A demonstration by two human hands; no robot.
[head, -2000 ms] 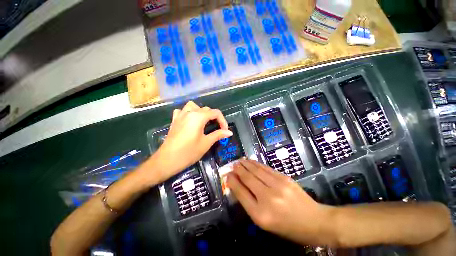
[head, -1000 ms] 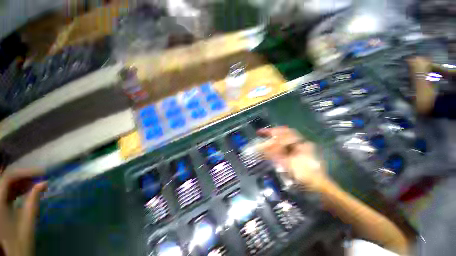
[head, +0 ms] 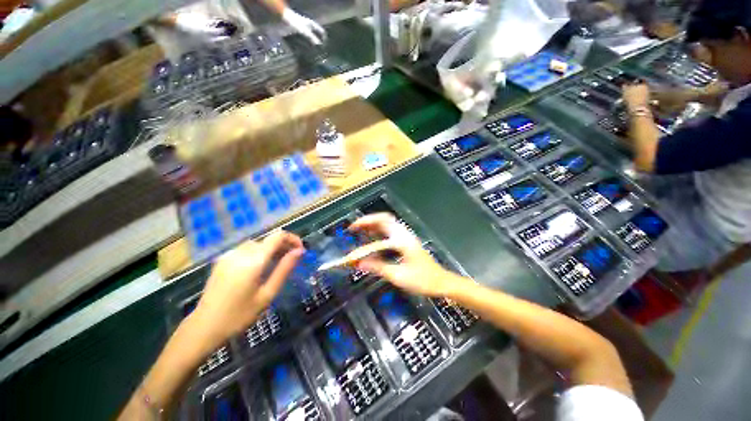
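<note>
A clear blister tray (head: 486, 335) of keypad phones (head: 362, 380) lies in front of me, several with blue-printed screens. My right hand (head: 401, 253) is over its upper row and pinches a thin whitish squeegee card (head: 356, 256) pointing left. My left hand (head: 254, 275) is over the row's left part, thumb and fingers curled close together. Clear, blue-marked film (head: 310, 265) shows between the hands; whether my left fingertips grip it is not clear. The hands partly hide the upper phones. A film sheet with blue prints (head: 239, 212) lies on the tan board (head: 372, 123).
A white bottle (head: 330, 150), a small white-blue block (head: 375, 159) and a dark-topped bottle (head: 171, 168) stand on or by the board. Another phone tray (head: 586, 303) lies to the right. A person (head: 700, 140) works beyond it. A clear plastic bag (head: 494, 57) is further up.
The view has swung to show more of the line at right. My hands, wide apart a second ago, are now close together over the tray's upper row.
</note>
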